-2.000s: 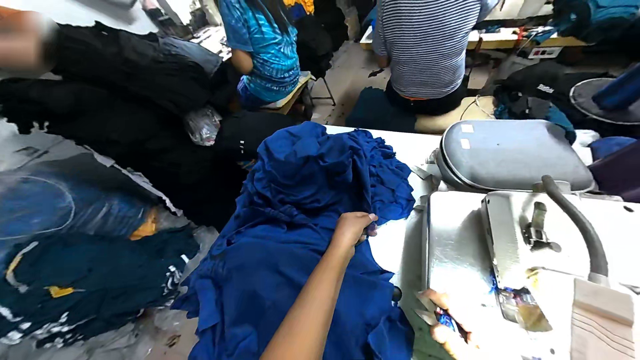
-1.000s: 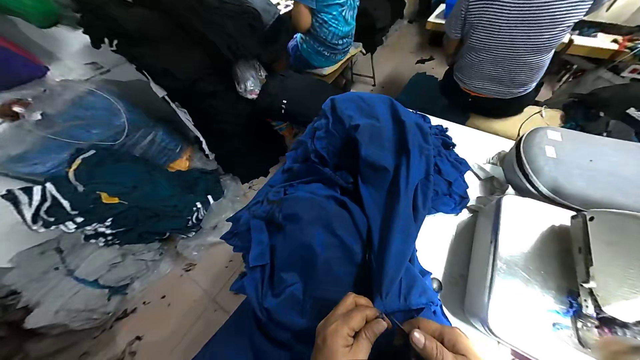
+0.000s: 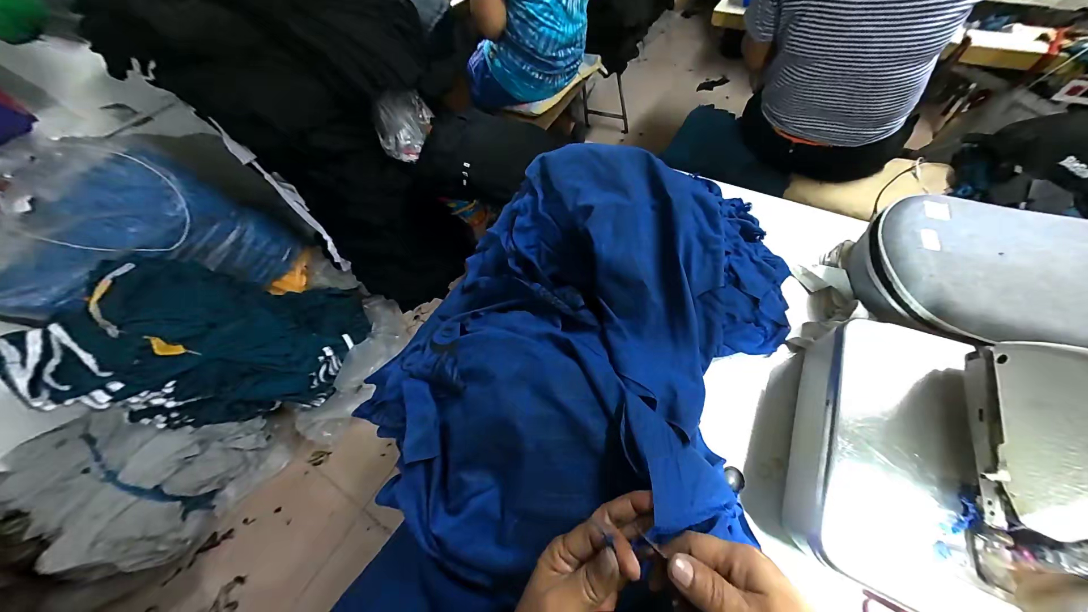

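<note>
A large heap of blue fabric (image 3: 527, 408) lies over the white table (image 3: 748, 399) and hangs down at its front left. Low in the picture, my left hand (image 3: 586, 552) has its fingers pinched together at the lower edge of the cloth. My right hand (image 3: 722, 574) is close beside it, thumb and fingers closed on the cloth's edge. A small thin dark item shows between the two hands; what it is cannot be made out. To the right stands a pale sewing machine (image 3: 901, 442) with a rounded grey cover or housing (image 3: 994, 263) behind it.
Dark green fabric pieces (image 3: 212, 340), grey cloth (image 3: 144, 476) and plastic-wrapped blue material (image 3: 110, 221) lie at the left. Black fabric (image 3: 280, 110) is piled behind them. Two seated people, one in a striped shirt (image 3: 850, 68), one in a blue top (image 3: 544, 51), are beyond the table.
Two seconds ago my left hand lay farther up on the blue cloth and my right was beside the machine; both are now together at its lower edge. The view has swung left.
</note>
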